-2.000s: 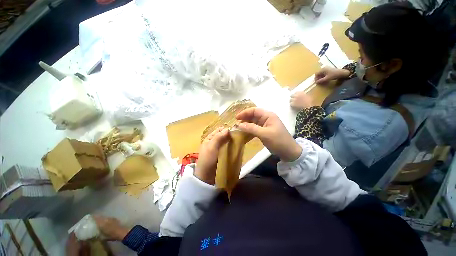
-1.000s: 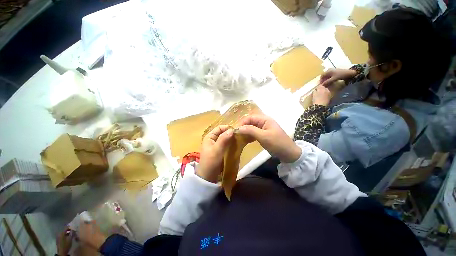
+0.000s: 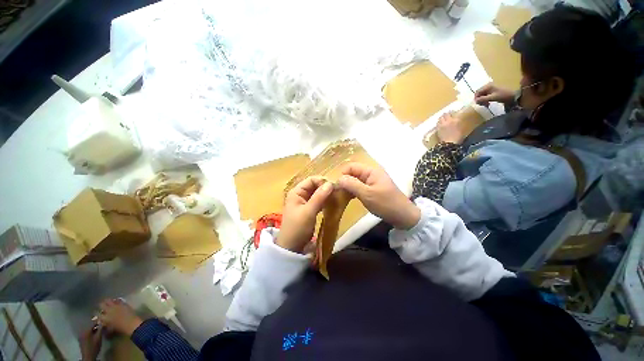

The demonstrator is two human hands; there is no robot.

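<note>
My left hand (image 3: 302, 217) and my right hand (image 3: 378, 194) meet at their fingertips in the middle of the view, pinching the top edge of a folded brown card (image 3: 330, 236). The card hangs below the fingers, its lower end pointed towards my dark apron. Any small piece between the fingertips is too small to tell. Just behind my hands lies a brown card with thin gold strands in rows (image 3: 326, 161). A plain brown card (image 3: 265, 185) lies to its left. A red pouch (image 3: 267, 227) is beside my left wrist.
Clear plastic bags (image 3: 233, 77) heap mid-table. A person (image 3: 522, 169) works at right beside brown cards (image 3: 421, 93). At left are a white device (image 3: 102, 137), a small carton (image 3: 106, 225) and a tan cord bundle (image 3: 169, 192). Another person's hands (image 3: 113, 321) and a squeeze bottle (image 3: 161, 302) are lower left.
The held card has turned from facing me broadly to showing narrower, and my fingertips have come together. At lower left, the other person's hands have moved and the squeeze bottle now lies uncovered.
</note>
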